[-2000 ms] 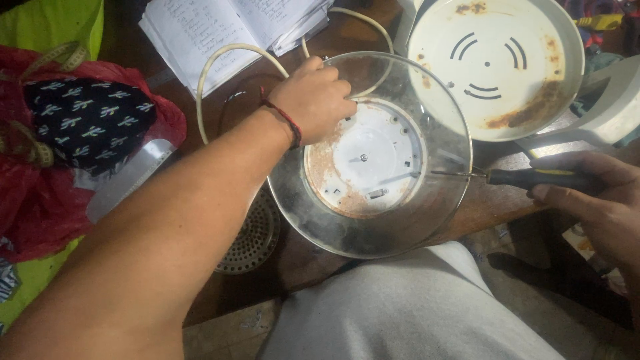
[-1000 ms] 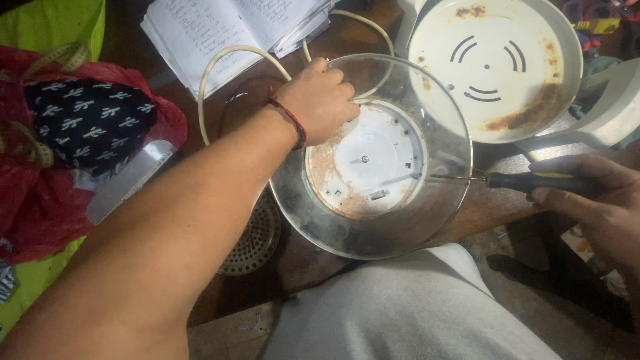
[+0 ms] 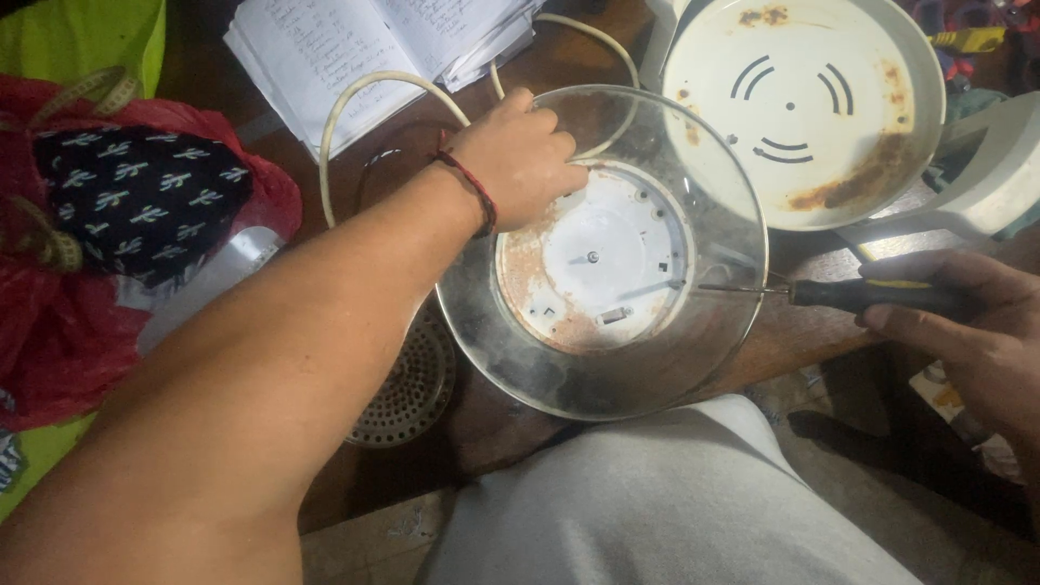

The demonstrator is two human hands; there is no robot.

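Observation:
My left hand [image 3: 524, 158] rests on the upper left of a clear round bowl-like part with a metal rim [image 3: 520, 400], its fingers curled; what they grip there is hidden. Inside that part is a round white metal plate [image 3: 605, 236], rusty along its left and lower side, with small holes, slots and a central screw. On the right, my right hand [image 3: 967, 325] holds a screwdriver [image 3: 841, 294] by its black and yellow handle. Its thin shaft points left across the clear part's right side toward the plate's edge; whether the tip touches is unclear.
A rust-stained white round housing [image 3: 800, 146] lies at the upper right. An open notebook [image 3: 349, 57] and a cream cable [image 3: 327, 162] are behind my left hand. Below my forearm sits a perforated metal disc [image 3: 406, 390]. A red plastic bag [image 3: 268, 175] with patterned dark cloth [image 3: 138, 199] is at left.

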